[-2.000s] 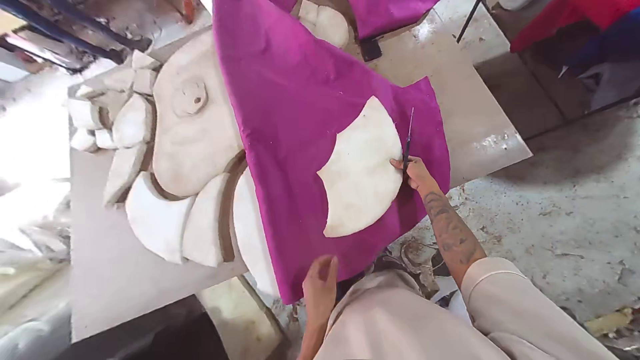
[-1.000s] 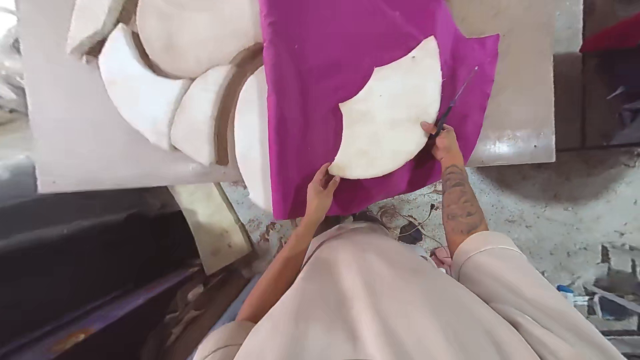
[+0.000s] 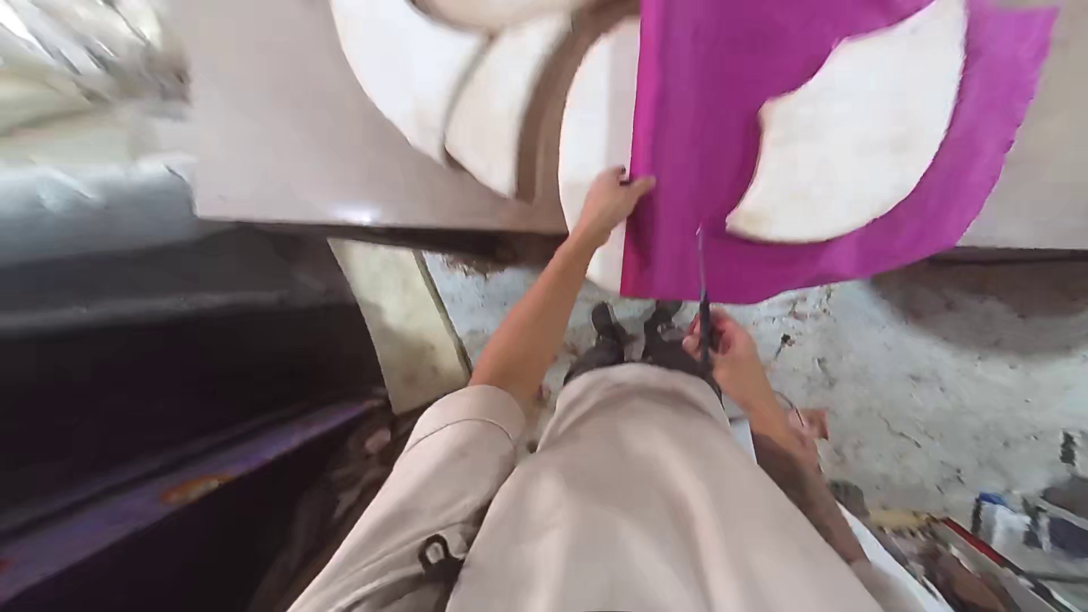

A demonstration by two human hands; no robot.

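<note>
Magenta fabric (image 3: 697, 153) lies over the table and hangs past its near edge. A white fan-shaped foam piece (image 3: 858, 127) rests on the fabric. My left hand (image 3: 612, 204) pinches the fabric's left edge, above a pale curved piece (image 3: 595, 127) partly covered by the cloth. My right hand (image 3: 727, 348) holds scissors (image 3: 704, 314) by their dark handles, blades pointing up over the fabric's near edge, left of the foam piece's lower tip. Whether the blades are closed cannot be told.
More curved pale pieces (image 3: 501, 110) lie on the grey table (image 3: 280, 161) at the left. A pale board (image 3: 399, 323) leans below the table's near edge. A dark padded object (image 3: 170, 357) stands at the lower left. Assorted items are on the floor at lower right.
My right hand with the scissors has moved from the foam piece's right side to the fabric's near edge. My left hand has gone from the foam's lower tip to the fabric's left edge.
</note>
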